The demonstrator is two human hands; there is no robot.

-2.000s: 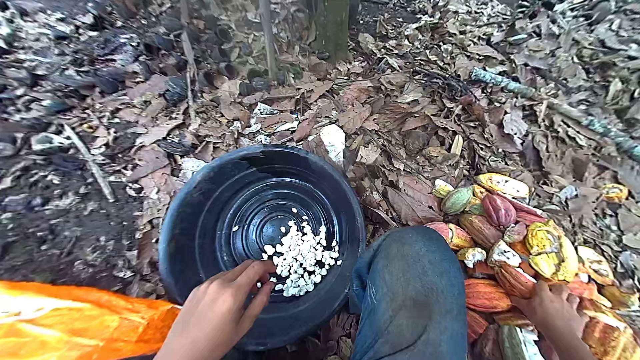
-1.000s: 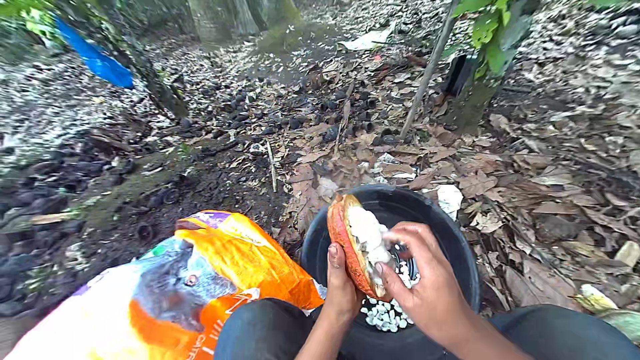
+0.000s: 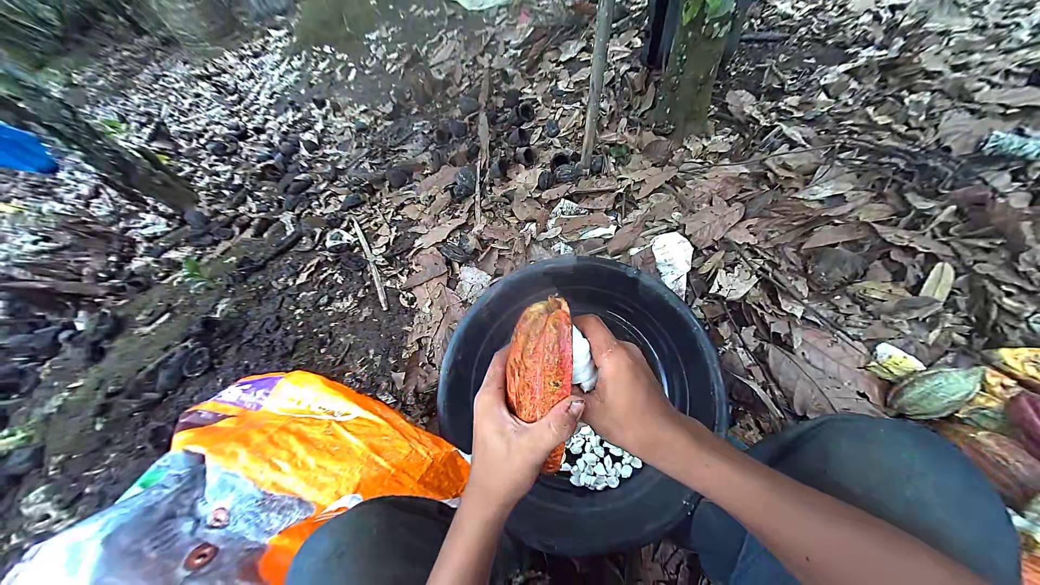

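My left hand [image 3: 512, 435] grips an orange-red cacao pod [image 3: 539, 361] over a round black plastic basin [image 3: 581, 528]. The pod stands nearly upright, its outer shell towards the left. My right hand [image 3: 621, 386] is at the pod's right side, its fingers on the white pulp-covered cacao beans [image 3: 582, 361]; its fingertips are largely hidden. Below both hands, loose white cacao beans [image 3: 600, 461] lie in the bottom of the basin, partly covered from view by the pod and my left hand.
An orange printed plastic sack [image 3: 341, 431] lies left of the basin, by my left knee. Beyond my right knee are several cacao pods, among them a green one [image 3: 936, 392]. A thin upright stem [image 3: 599, 81] and a tree trunk [image 3: 691, 81] rise from the leaf litter behind the basin.
Two seconds ago my left hand was over the beans in the basin and my right at the pod pile. Both are now together at a pod, whose shell has turned more towards the view since one second ago.
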